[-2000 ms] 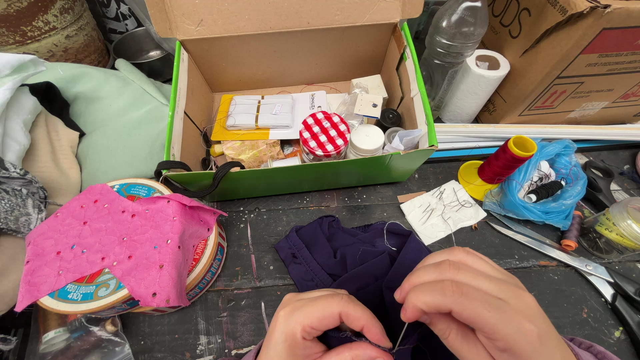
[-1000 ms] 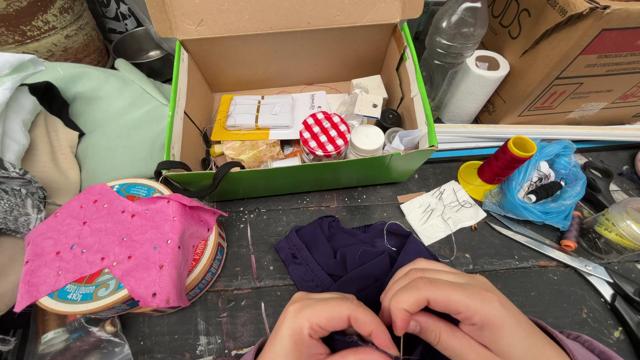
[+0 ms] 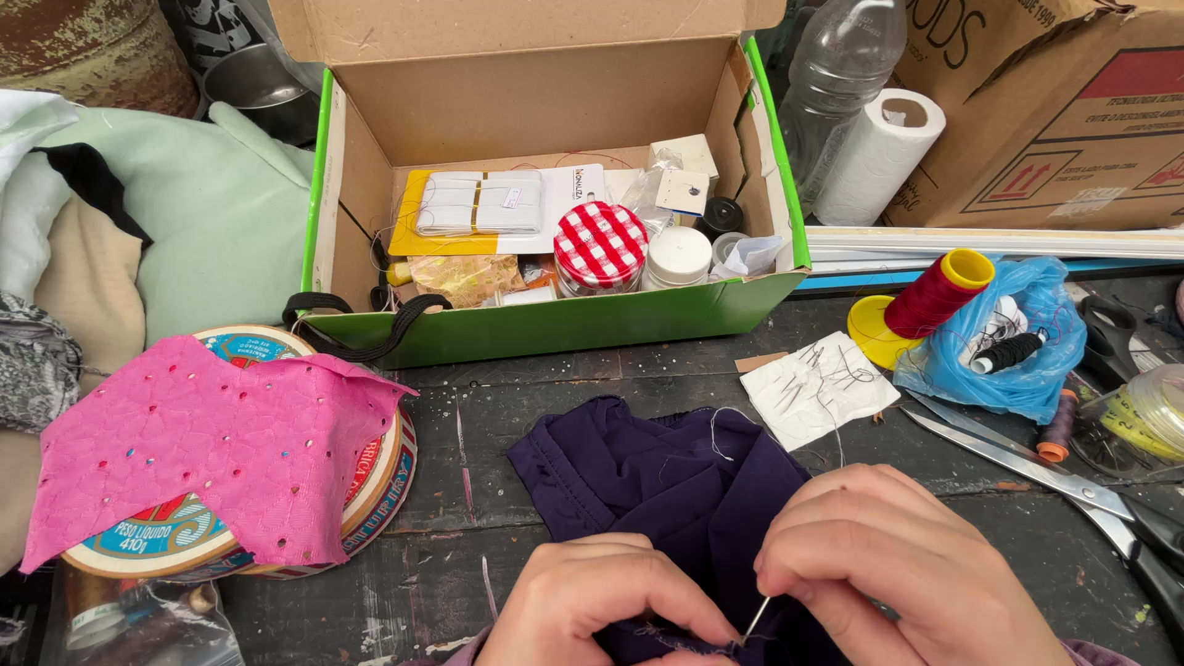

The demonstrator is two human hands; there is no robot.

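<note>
Dark navy fabric (image 3: 647, 462) lies bunched on the black wooden table and runs down beneath both hands. My left hand (image 3: 610, 601) pinches an edge of it, where some frayed thread shows. Between thumb and forefinger, my right hand (image 3: 897, 564) grips a sewing needle (image 3: 757, 618), whose lower end meets the fabric at my left fingertips. A pale thread (image 3: 726, 435) loops over the cloth. Just beyond my right hand, a white square (image 3: 819, 388) holds several needles and pins.
Behind stands an open green cardboard box (image 3: 555, 324) of sewing supplies. Pink fabric (image 3: 222, 444) drapes over a round tin at left. To the right are a red thread spool (image 3: 934, 296), a blue plastic bag (image 3: 1045, 370) with spools, and large metal scissors (image 3: 1045, 472).
My right hand has shifted slightly, and the needle between its fingers has changed its tilt. My left hand still pinches the navy fabric. The things around have stayed in place.
</note>
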